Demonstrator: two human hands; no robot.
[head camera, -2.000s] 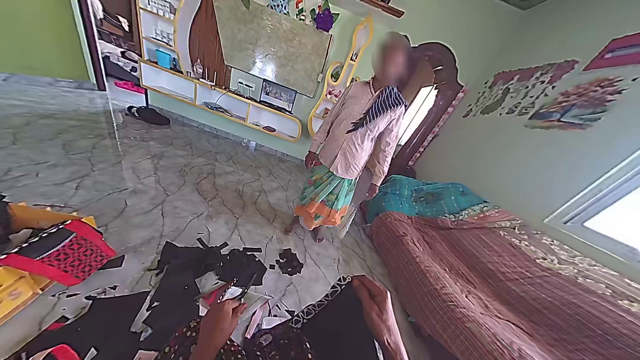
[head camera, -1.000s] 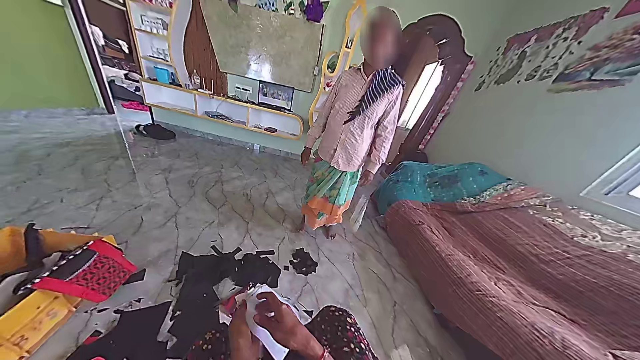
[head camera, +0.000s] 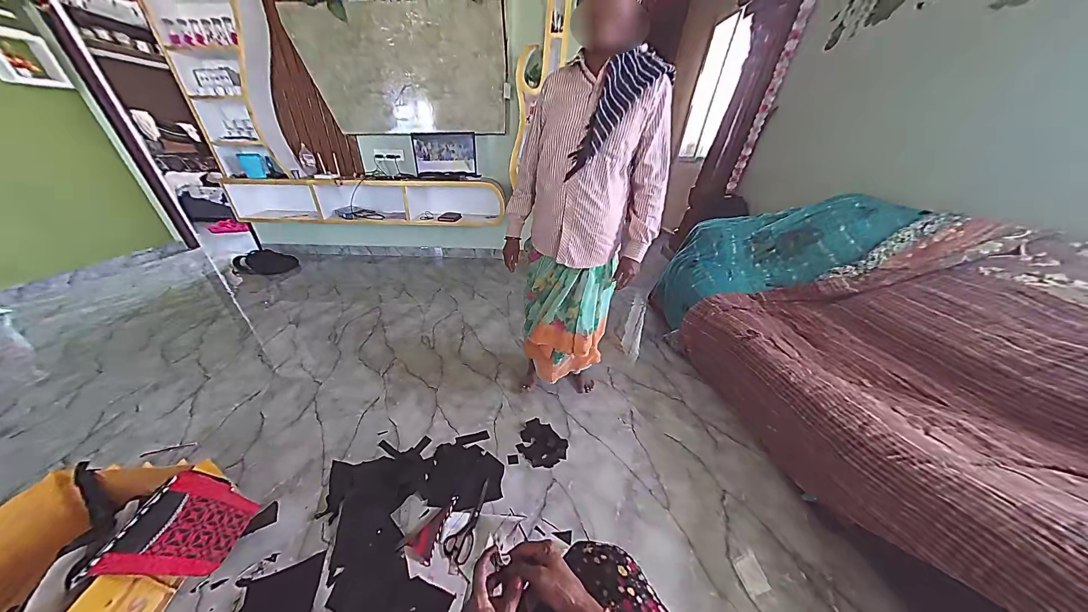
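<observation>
At the bottom of the head view, my left hand (head camera: 490, 580) and my right hand (head camera: 544, 571) are close together, fingers bent around something small and pale that I cannot make out. Scissors with dark handles (head camera: 460, 544) lie just beyond them on white and red scraps. Left of my hands black fabric pieces (head camera: 370, 535) spread over the floor. A small heap of black cuttings (head camera: 542, 443) lies farther ahead. Dark flower-patterned cloth (head camera: 614, 578) shows beside my right hand.
A person (head camera: 586, 187) stands ahead on the marbled floor (head camera: 382, 340). A bed with a brown cover (head camera: 850, 365) runs along the right. At lower left, red and black patterned fabric (head camera: 183, 527) lies over a yellow container (head camera: 127, 592). Dark footwear (head camera: 265, 261) lies near the doorway.
Two seconds ago my hands were apart, with black fabric with a patterned edge by the right one. One second ago they were together on a white piece, which no longer shows spread out.
</observation>
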